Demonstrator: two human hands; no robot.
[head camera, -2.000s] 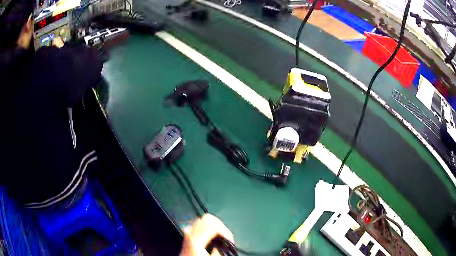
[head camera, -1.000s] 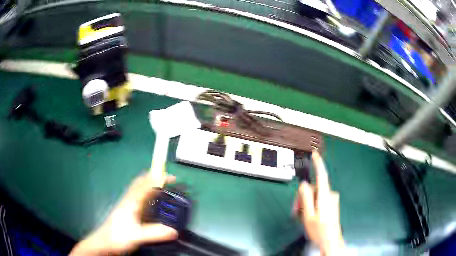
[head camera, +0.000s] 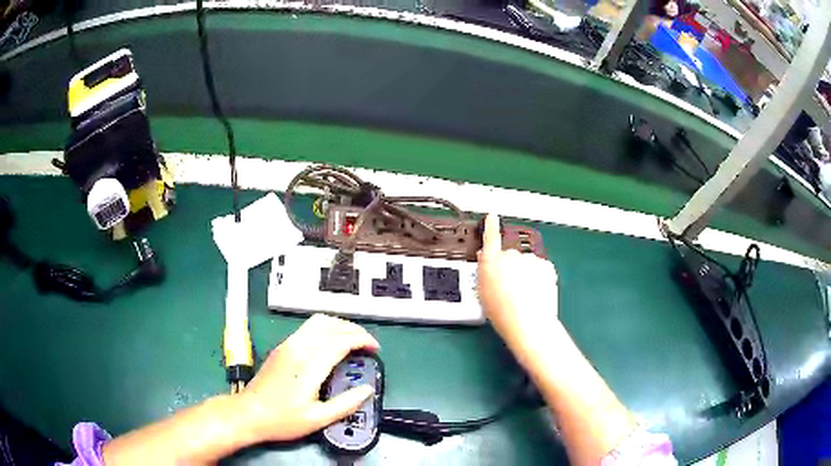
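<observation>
My left hand (head camera: 314, 378) holds the black socket unit (head camera: 353, 423), its grey face up, near the mat's front. Its black cable (head camera: 437, 425) runs right and passes under my right forearm. My right hand (head camera: 519, 287) is at the right end of the brown power strip (head camera: 437, 238), fingers around a small dark plug (head camera: 483, 227), mostly hidden. The white three-gang strip (head camera: 374, 305) lies in front of the brown one; a plug sits in its left outlet. The test probe (head camera: 237, 314) lies with its upper end on the white pad (head camera: 255, 227), its yellow end beside my left hand.
A yellow-and-black device (head camera: 114, 155) stands at left. A corded black unit's angled plug (head camera: 146, 264) lies before it. A long black power strip (head camera: 733, 328) lies at right by a slanted metal post (head camera: 729, 173). A black cord (head camera: 214, 91) hangs down to the probe. The conveyor (head camera: 410, 100) runs behind.
The view has swung right from the neighbouring worker to the strips. My left hand and the socket unit have shifted right. My right hand has moved from the white strip's right end onto the brown strip.
</observation>
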